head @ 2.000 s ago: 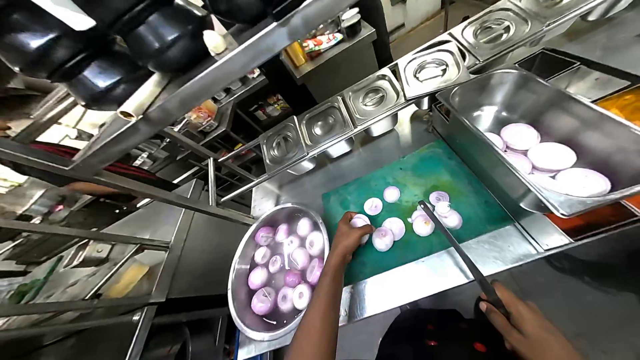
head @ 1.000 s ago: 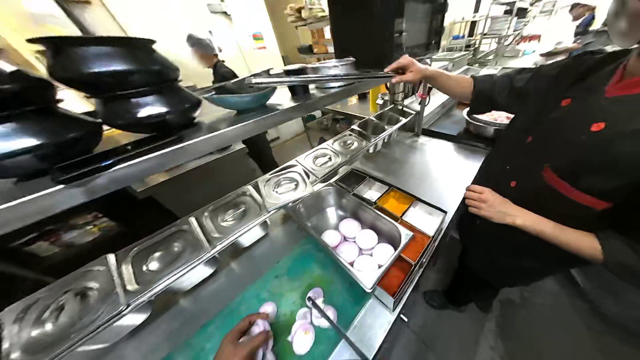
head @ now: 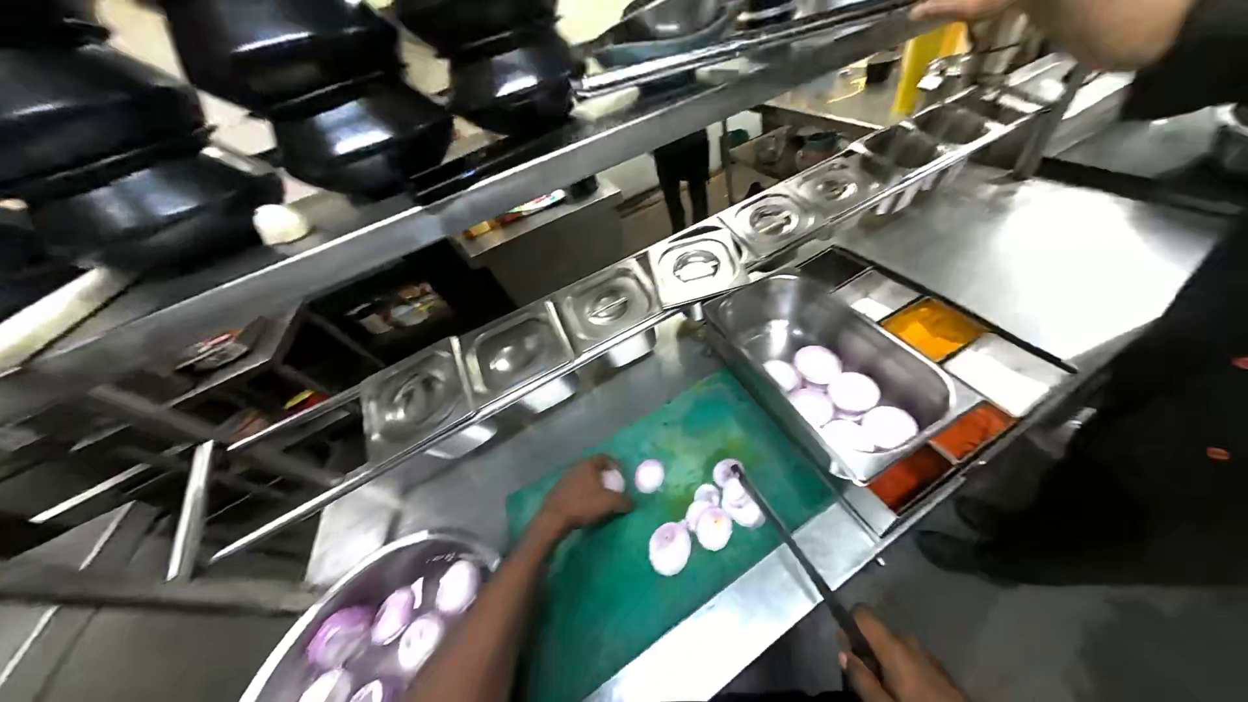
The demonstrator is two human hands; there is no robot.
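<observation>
My left hand (head: 588, 495) rests at the left part of a green cutting board (head: 624, 604), its fingertips on a piece of onion (head: 612, 480). Just right of it lies a round onion piece (head: 649, 476). My right hand (head: 892, 663) grips the handle of a long dark knife (head: 795, 554), whose tip touches a cluster of cut onions (head: 714, 526) on the board's right side. A round steel bowl (head: 292, 639) with peeled onions stands at the lower left, partly behind my left forearm. A deep steel pan (head: 731, 322) at the right holds several onion pieces.
Lidded steel containers (head: 606, 304) run in a row behind the board. Spice compartments (head: 931, 328) adjoin the pan. An overhead steel shelf (head: 439, 229) carries black pots (head: 361, 136). Another person's arm (head: 1102, 29) reaches to the shelf at the upper right, and dark clothing shows at the right edge.
The view has swung right and back again. My left hand is now farther from the onion cluster than two seconds ago, at a piece on the board's left. The knife tip remains at the cluster.
</observation>
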